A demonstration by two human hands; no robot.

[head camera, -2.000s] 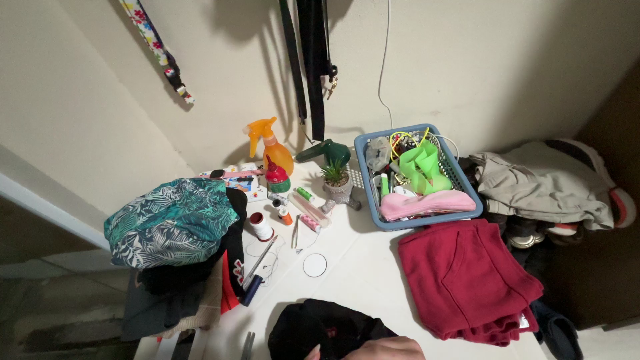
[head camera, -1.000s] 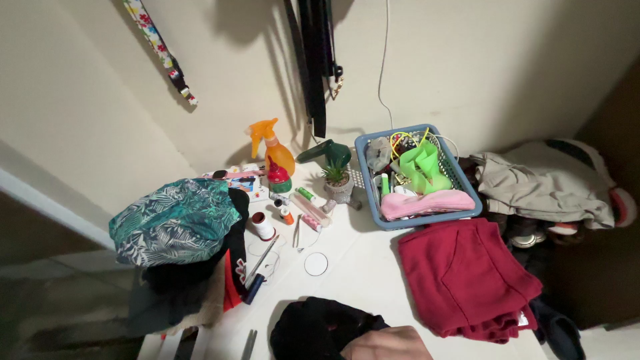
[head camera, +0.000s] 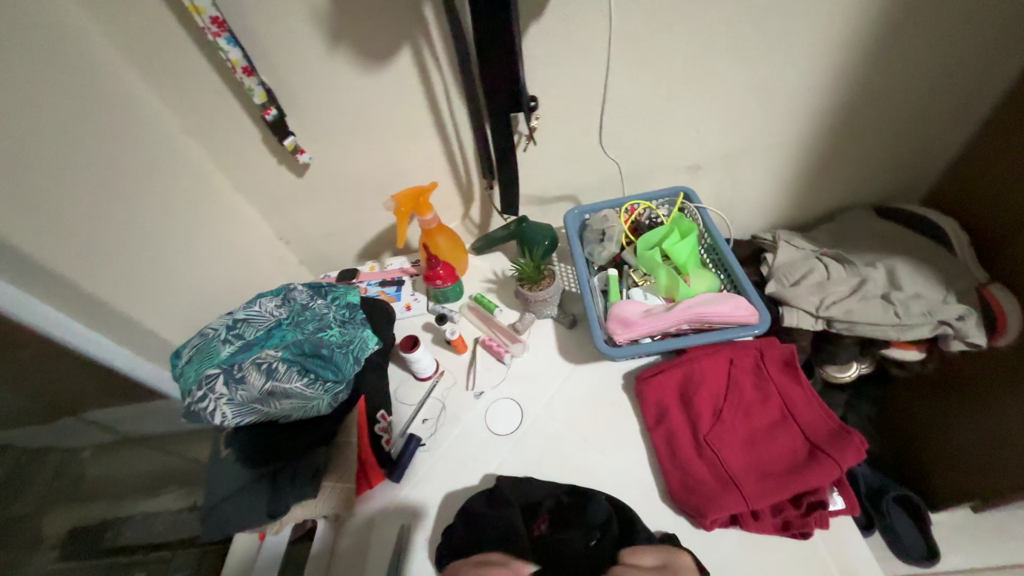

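A bunched piece of black fabric (head camera: 552,512) lies at the near edge of the white table. My left hand (head camera: 490,565) touches its lower left side, with only part of the fingers in view. On its right side my right hand (head camera: 652,562) grips the fabric, partly cut off by the frame's bottom. Beyond the cloth are a flat white disc (head camera: 504,417), tweezers (head camera: 472,366), a dark blue-handled tool (head camera: 405,458) and a white thread spool (head camera: 418,358). A dark pointed metal tool (head camera: 398,550) lies left of the cloth.
Folded red fabric (head camera: 744,432) lies right, below a blue basket (head camera: 676,350) of small items. A potted plant (head camera: 538,300), orange spray bottle (head camera: 442,244) and small thread spools (head camera: 486,304) stand behind. Left is a pile with leaf-patterned cloth (head camera: 280,352); far right, grey clothing (head camera: 880,272).
Fingers of my left hand now show at the left of the black fabric. My right hand has moved right, and the fabric lies more opened between the two.
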